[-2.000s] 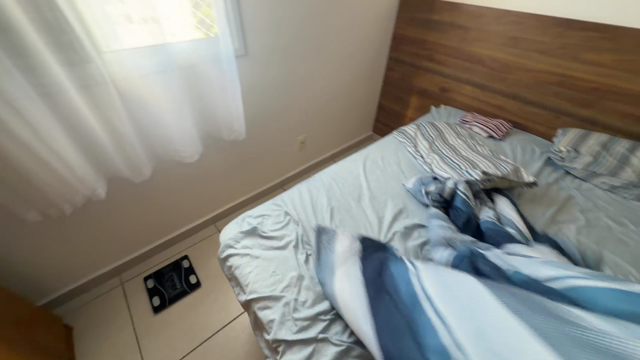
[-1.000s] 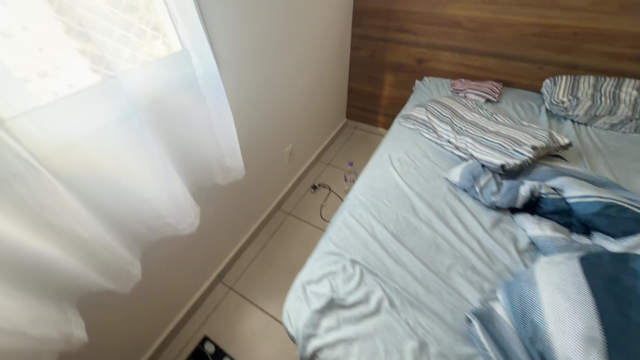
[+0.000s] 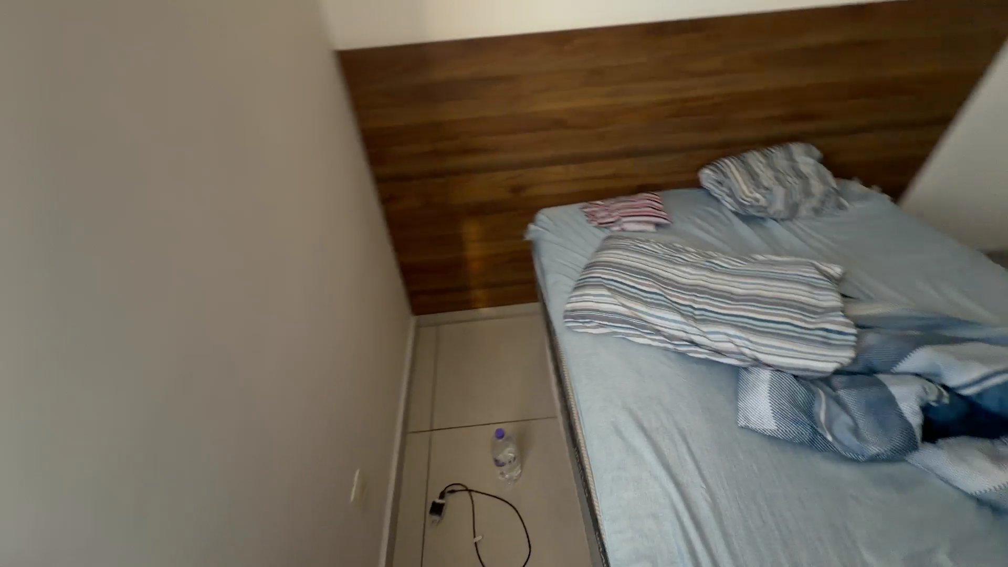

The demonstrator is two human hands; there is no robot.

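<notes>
Neither my left hand nor my right hand shows in the head view. A bed with a light blue fitted sheet [image 3: 661, 441] fills the right side. On it lies a striped pillow [image 3: 709, 303], with a second striped pillow [image 3: 776, 181] nearer the headboard. A folded red and white striped cloth [image 3: 628, 212] rests at the head end. A blue and white blanket [image 3: 866, 413] lies crumpled at the right, its far part cut off by the frame edge.
A clear plastic bottle with a purple cap [image 3: 506, 457] stands on the floor tiles between wall and bed. Near it lies a black cable [image 3: 516, 512] with a plug adapter [image 3: 437, 509]. A wooden headboard panel [image 3: 630, 118] spans the back, and a plain wall [image 3: 197, 315] is at the left.
The view has moved toward the headboard and the gap beside the bed. The window curtain and the black scale on the floor are out of view.
</notes>
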